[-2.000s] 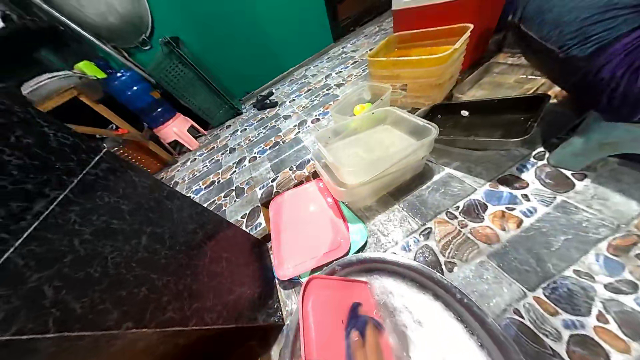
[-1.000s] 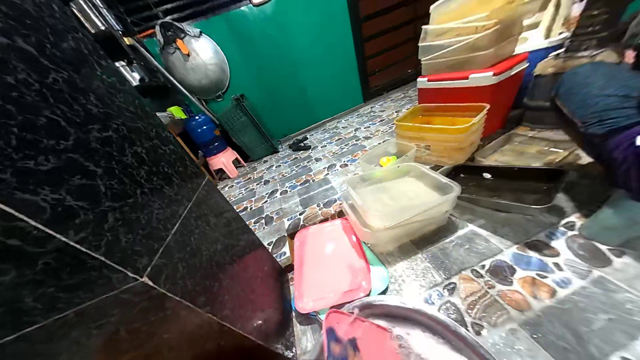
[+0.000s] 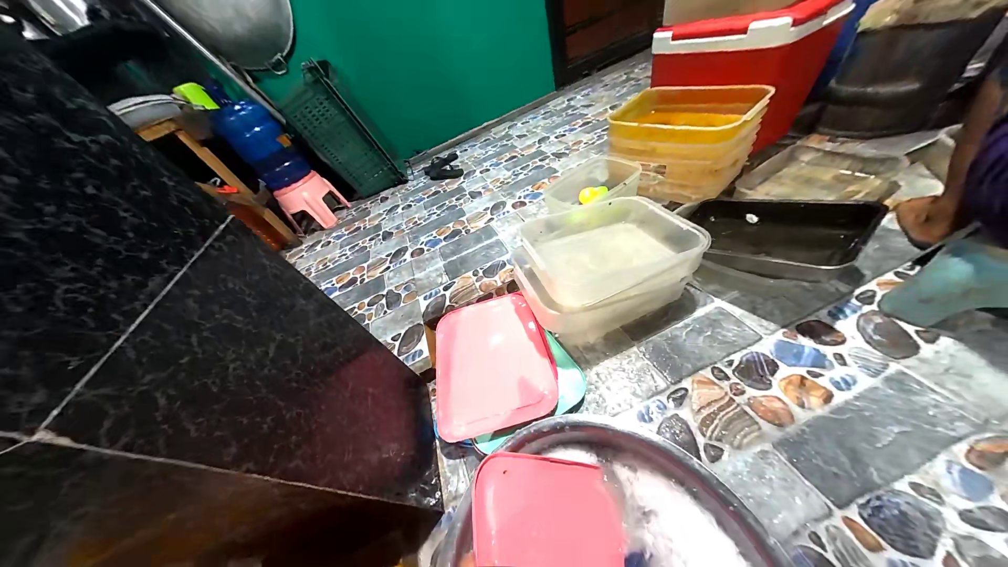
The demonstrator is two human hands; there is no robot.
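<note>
A pink plastic lid (image 3: 543,512) is held tilted over a round metal basin (image 3: 693,472) of white suds at the bottom edge. Just a sliver of my left hand (image 3: 466,560) shows, at the lid's lower left edge; the rest is cut off. My right hand is out of frame; a bit of dark blue cloth (image 3: 636,558) shows at the lid's lower right. Behind the basin, another pink lid (image 3: 496,366) lies on a green one (image 3: 573,378). Beyond them stand nested clear plastic tubs (image 3: 614,252).
A black marble-look tiled block (image 3: 236,378) rises at left. Yellowish stacked tubs (image 3: 685,150), a red cooler (image 3: 732,71) and a black tray (image 3: 787,236) stand at back right. Another person's hand (image 3: 925,220) is at far right, by the tray.
The view has tipped up, then back down. Two seconds ago a hand with the blue cloth was on the held pink lid; now only a bit of cloth shows at its edge.
</note>
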